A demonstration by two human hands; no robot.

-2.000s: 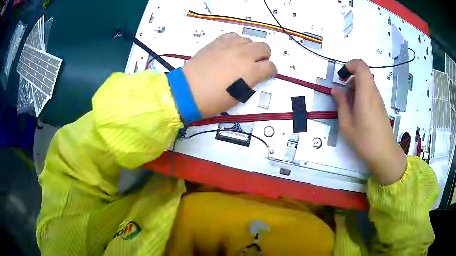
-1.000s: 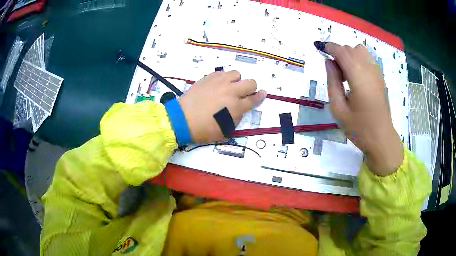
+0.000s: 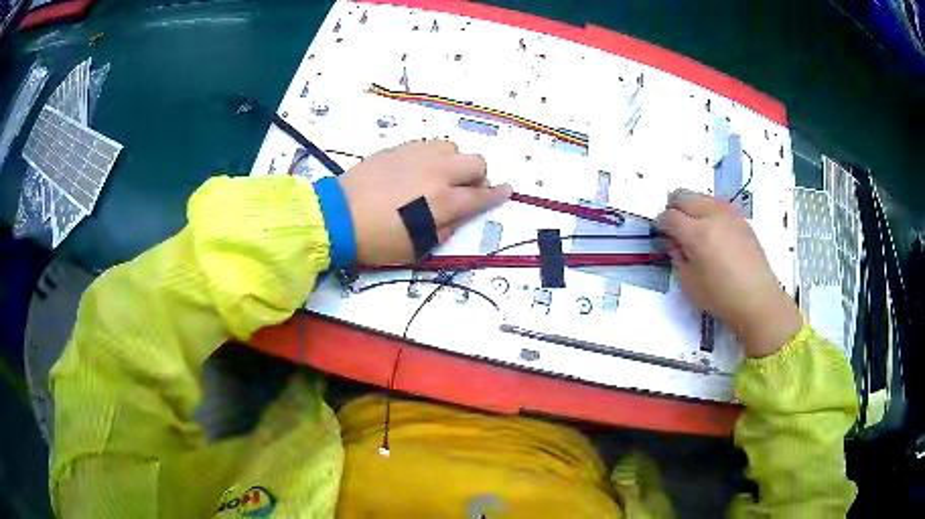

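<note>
A large white chassis plate lies tilted before me. My left hand, with a blue wrist band and a black tape piece on its back, has its fingertips on the upper red wire harness. My right hand pinches a thin black wire near the right ends of the red wires. This wire runs left, crosses the lower red wires and hangs over the front edge, ending in a small white connector. Another black tape piece lies across the lower red wires.
A multicolour cable lies on the plate's upper part. A black sleeved cable crosses its left edge. A red-orange border surrounds the plate. Gridded sheets lie on the green bench at left, and more at right.
The thin black wire, earlier looped across the plate's upper right, now runs along the lower red wires and over the front edge. My right hand has moved down, and its fingertip tape no longer shows.
</note>
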